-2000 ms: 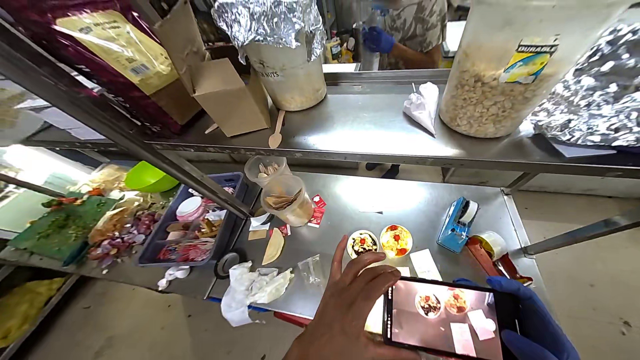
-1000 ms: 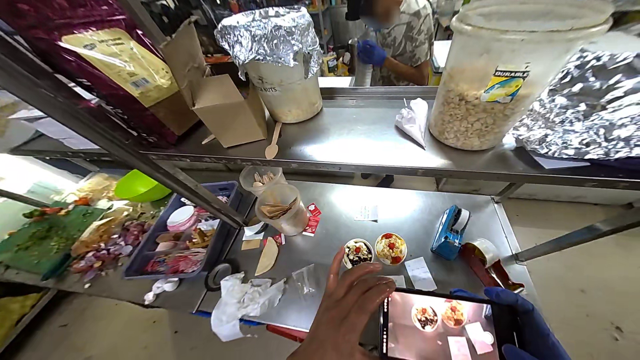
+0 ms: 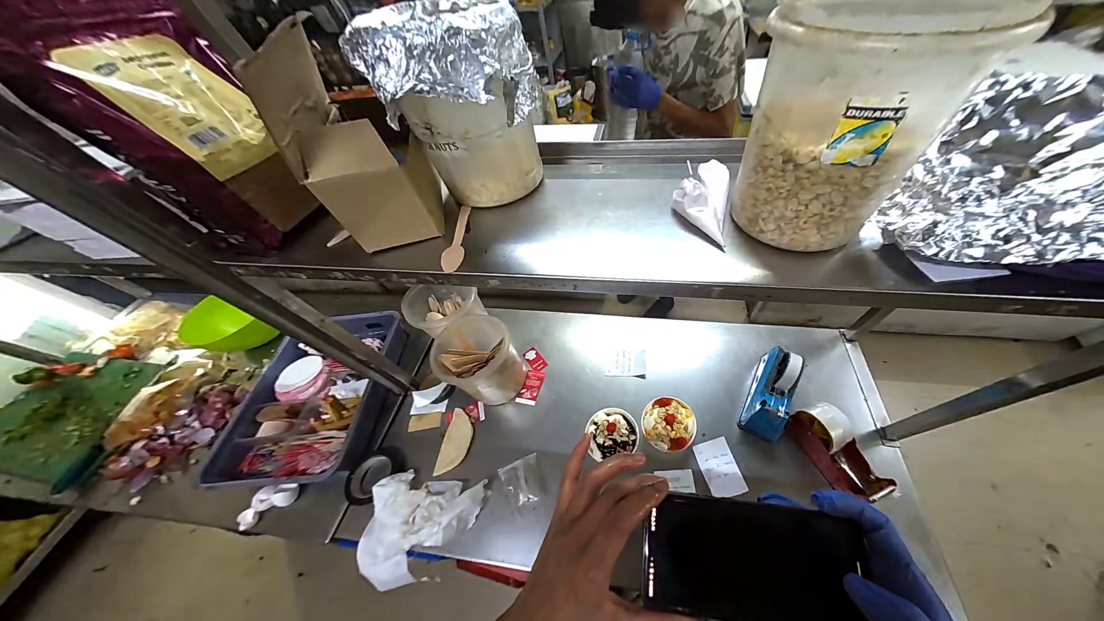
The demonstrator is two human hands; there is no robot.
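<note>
A black smartphone [image 3: 750, 556] is held level over the steel table's front part, its screen dark. My right hand [image 3: 871, 552], in a blue glove, grips its right end. My bare left hand [image 3: 595, 535] is at its left end, fingers spread and fingertips near the phone's upper left corner; part of the hand is hidden behind the phone. Beyond the left fingertips stand two dessert cups, one with dark sauce, nuts and a red topping [image 3: 612, 434], the other with nuts and red pieces [image 3: 668, 423]. Paper slips [image 3: 720, 467] lie between the cups and the phone.
A blue tape dispenser [image 3: 770, 394] and a red one [image 3: 832, 448] stand right. Left are plastic tubs of wooden spoons [image 3: 487, 379], crumpled tissue [image 3: 414, 517] and a divided tray [image 3: 216, 444]. The shelf above [image 3: 604, 224] holds a nut jar [image 3: 802, 181] and foil-covered bucket [image 3: 483, 151]. Another person stands behind.
The phone's screen, which showed the two cups in both earlier frames, is now dark. Both hands remain at the phone.
</note>
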